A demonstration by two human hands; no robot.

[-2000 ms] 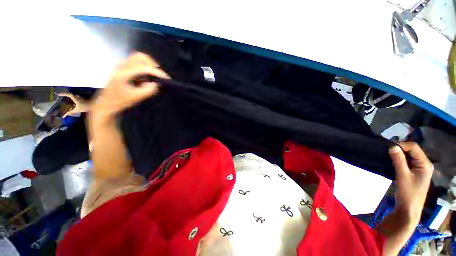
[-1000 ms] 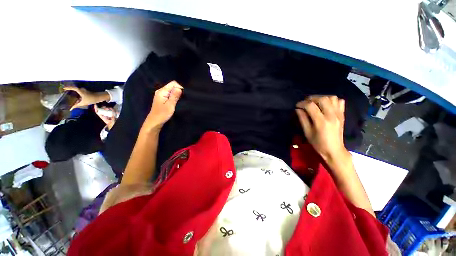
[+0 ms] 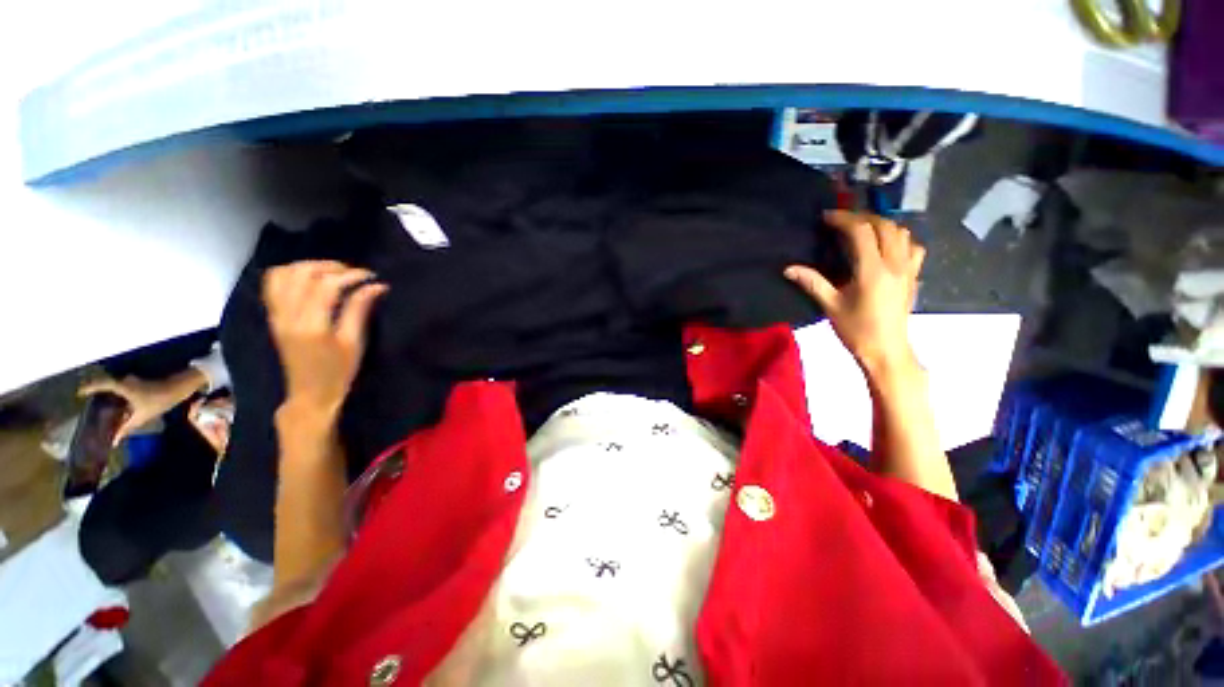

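Observation:
A black garment (image 3: 564, 242) lies spread over my lap, below the table's blue edge. A small white care label (image 3: 419, 226) shows on its upper left part. My left hand (image 3: 320, 315) is at the garment's left side, fingers bent; whether it pinches cloth cannot be told. My right hand (image 3: 866, 282) is at the garment's right edge, thumb and fingers apart, with no cloth visibly gripped.
The white table (image 3: 564, 47) with a blue edge spans the top. Gold-yellow loop handles (image 3: 1128, 19) and a purple box (image 3: 1199, 67) are at top right. A white board (image 3: 946, 376) and blue crate (image 3: 1074, 497) are at right. Another person's hand (image 3: 141, 400) holds a phone-like object at left.
My hands first moved closer together, letting go of the stretched edge, then moved apart again. The garment now lies flatter. The view has turned, showing more of the crate and the purple box.

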